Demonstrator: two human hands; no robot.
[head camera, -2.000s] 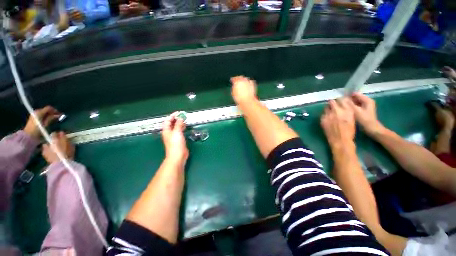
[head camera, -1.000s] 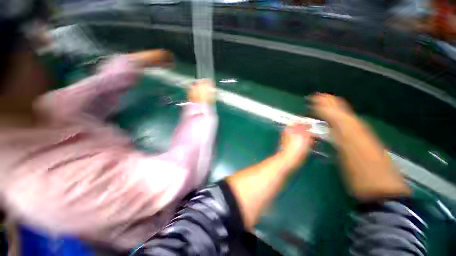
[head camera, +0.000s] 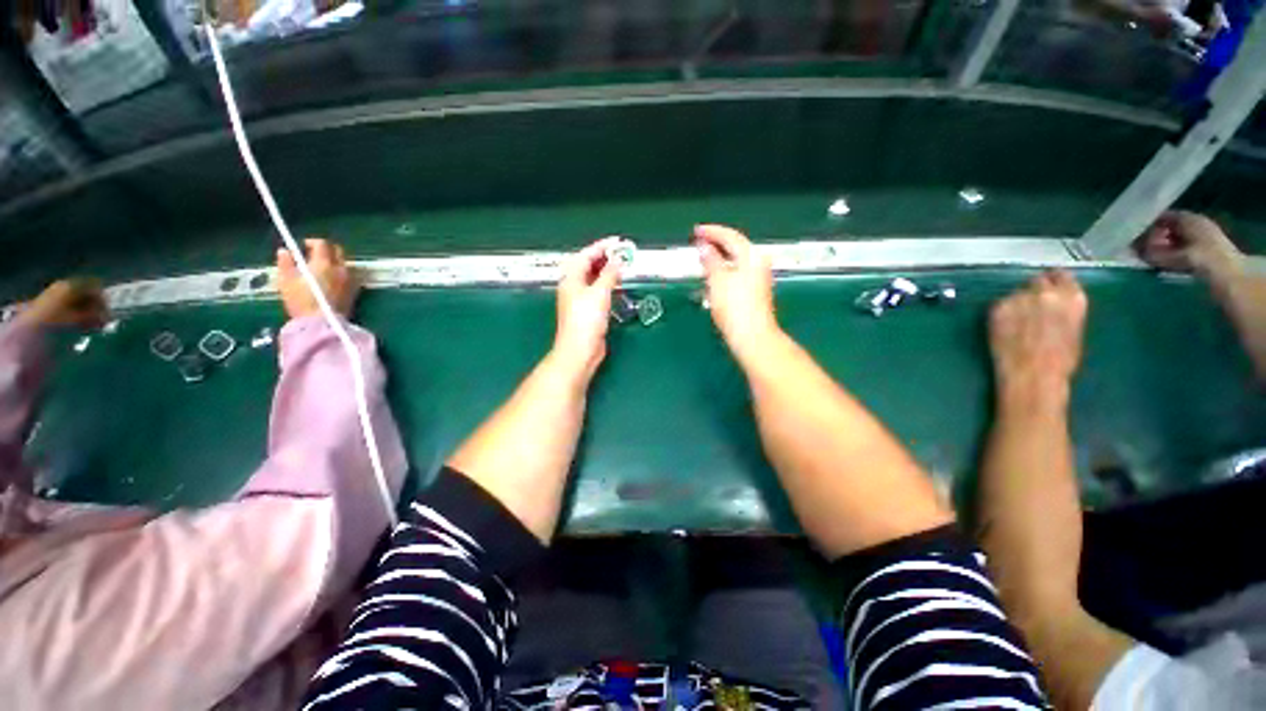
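Observation:
My left hand (head camera: 589, 295) holds a small square unit (head camera: 623, 253) with a green face and pale rim between its fingertips, above the pale rail. My right hand (head camera: 737, 281) is a little to the right of it, also over the rail, apart from the unit. Its thumb and fingertips are close together; whether they pinch something small cannot be told. Small silver-and-dark casings (head camera: 648, 311) lie on the green ledge just right of my left hand.
Pale metal rail (head camera: 479, 268) borders the green belt. Silver-and-black pieces (head camera: 900, 290) lie right; square frames (head camera: 215, 345) lie left. Bright units (head camera: 839, 207) sit on the belt. A white cable (head camera: 264, 183) hangs left. Neighbours' hands work on both sides; a metal upright (head camera: 1190, 150) stands right.
The view has swung back from the left neighbour to straight ahead. My right hand has come back from over the belt to the rail, beside my left hand.

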